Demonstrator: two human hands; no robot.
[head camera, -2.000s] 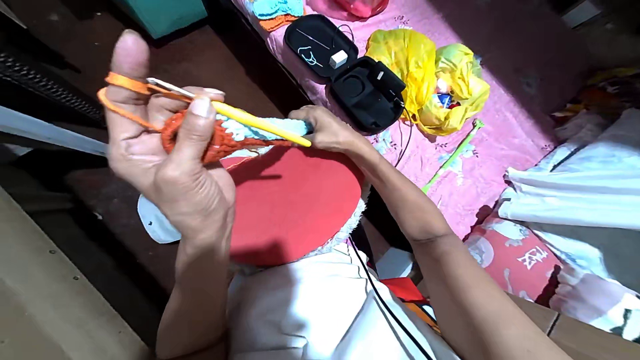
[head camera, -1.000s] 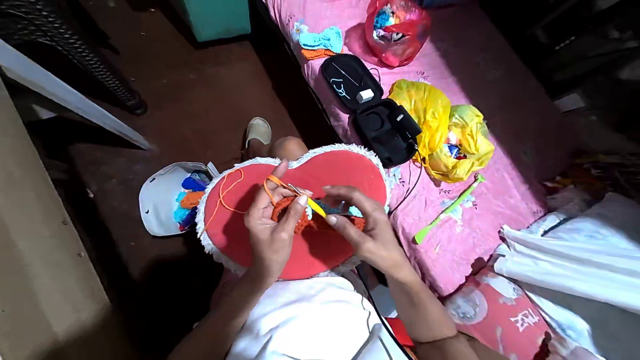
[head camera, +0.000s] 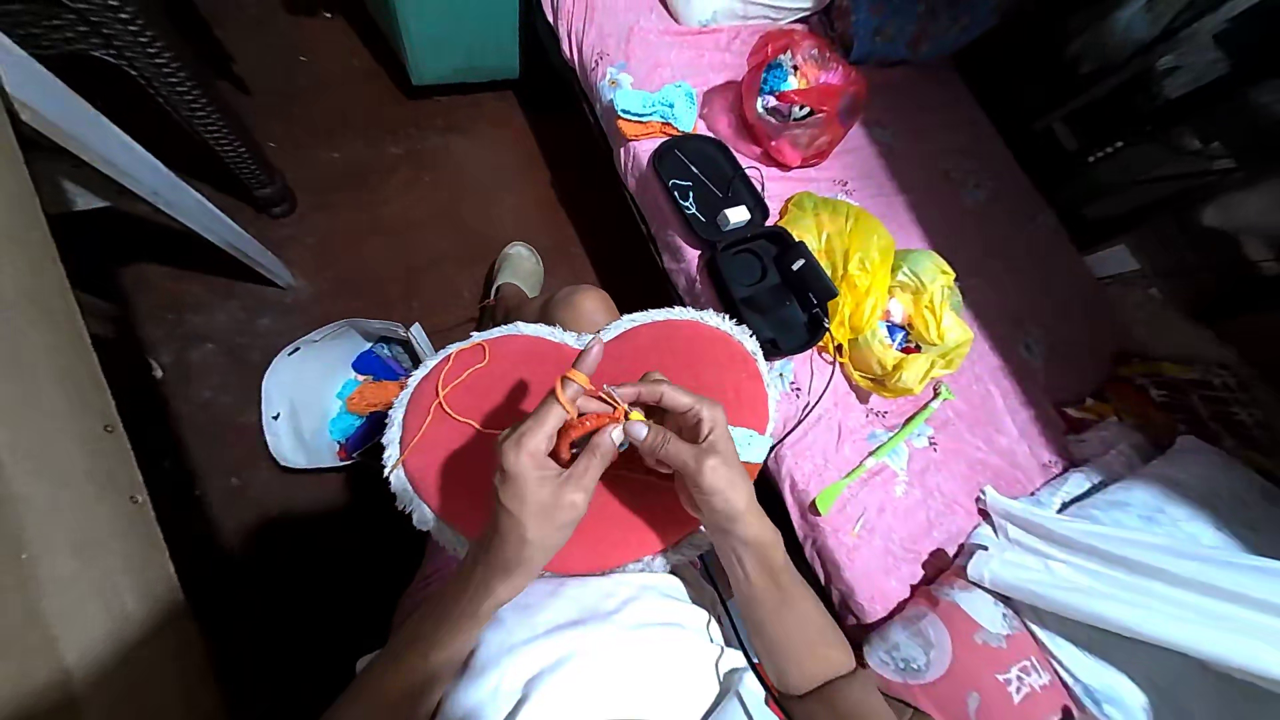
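A red heart-shaped cushion (head camera: 600, 510) with white fluffy trim lies across my lap. Above it my left hand (head camera: 545, 480) pinches the orange crochet work (head camera: 580, 432), with orange yarn (head camera: 450, 395) looped round its raised index finger and trailing over the cushion. My right hand (head camera: 695, 450) touches the left at the fingertips and grips a crochet hook (head camera: 634, 413) with a yellow handle, mostly hidden by the fingers. A light blue and orange crocheted part (head camera: 748, 447) shows beyond my right wrist.
A white container (head camera: 300, 400) with yarn balls stands left of the cushion. On the pink bed sheet (head camera: 800, 550) at right are an open black case (head camera: 765, 285), yellow plastic bags (head camera: 850, 250), a red bag (head camera: 800, 100), crocheted pieces (head camera: 655, 105) and a green plastic stick (head camera: 885, 450).
Both hands have come down from a raised position over the cushion and closer together. The yellow hook handle, long in view at first, is now mostly covered by fingers. The view has shifted.
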